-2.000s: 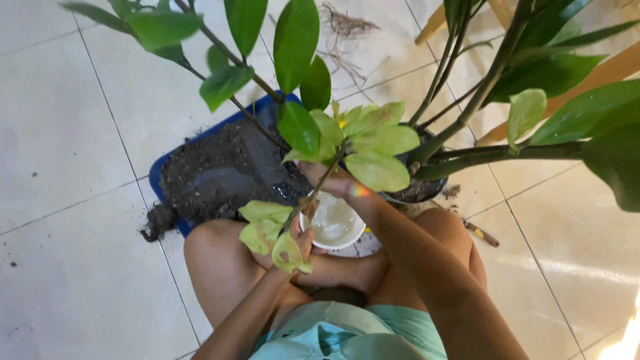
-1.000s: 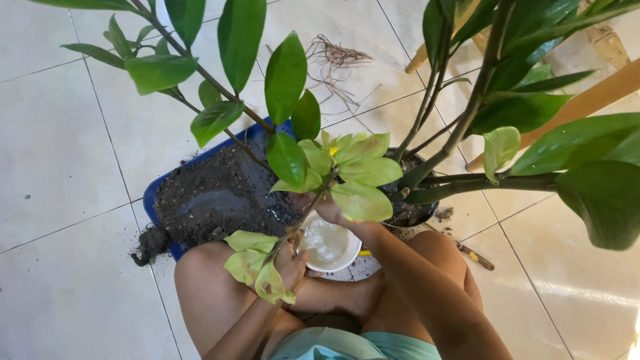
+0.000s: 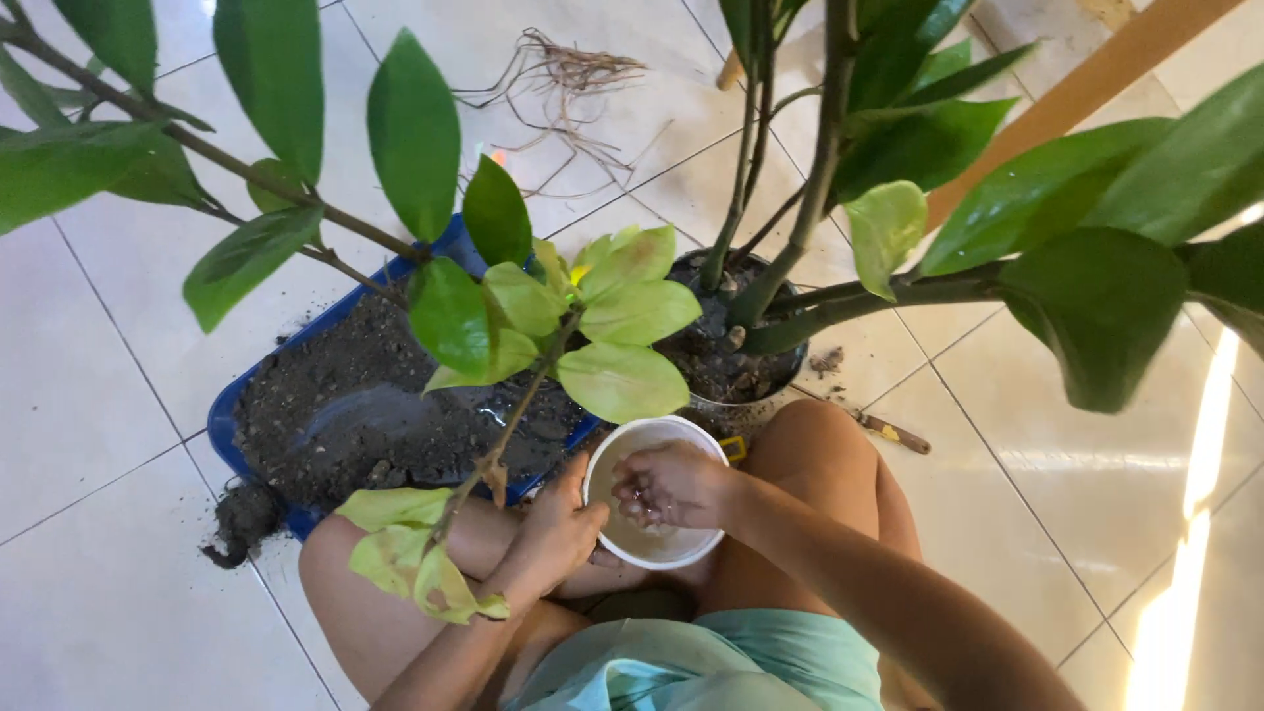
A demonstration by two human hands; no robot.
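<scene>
My left hand (image 3: 561,521) grips the left rim of a white plastic tub (image 3: 660,555) of cloudy water. My right hand (image 3: 664,484) is inside the tub, its fingers curled and wet; whether they hold anything cannot be told. Over my left forearm and the tub's left side hangs a thin stem with pale yellow-green leaves (image 3: 624,380), where it is held being unclear. Left of the tub lies a blue tray (image 3: 225,420) of dark wet soil (image 3: 346,395). Behind the tub, a round pot (image 3: 755,395) holds soil and thick green plant stems (image 3: 820,197).
Dry roots (image 3: 583,74) lie on the tiled floor beyond the tray. A knife-like tool with a worn handle (image 3: 894,433) lies right of my knee. A clump of soil (image 3: 245,518) sits at the tray's left corner. Large green leaves (image 3: 415,133) overhang both sides.
My right hand, earlier beyond the tub near the pale leaves, is now inside the tub. My left hand is now plainly at the tub's rim. The view has moved closer.
</scene>
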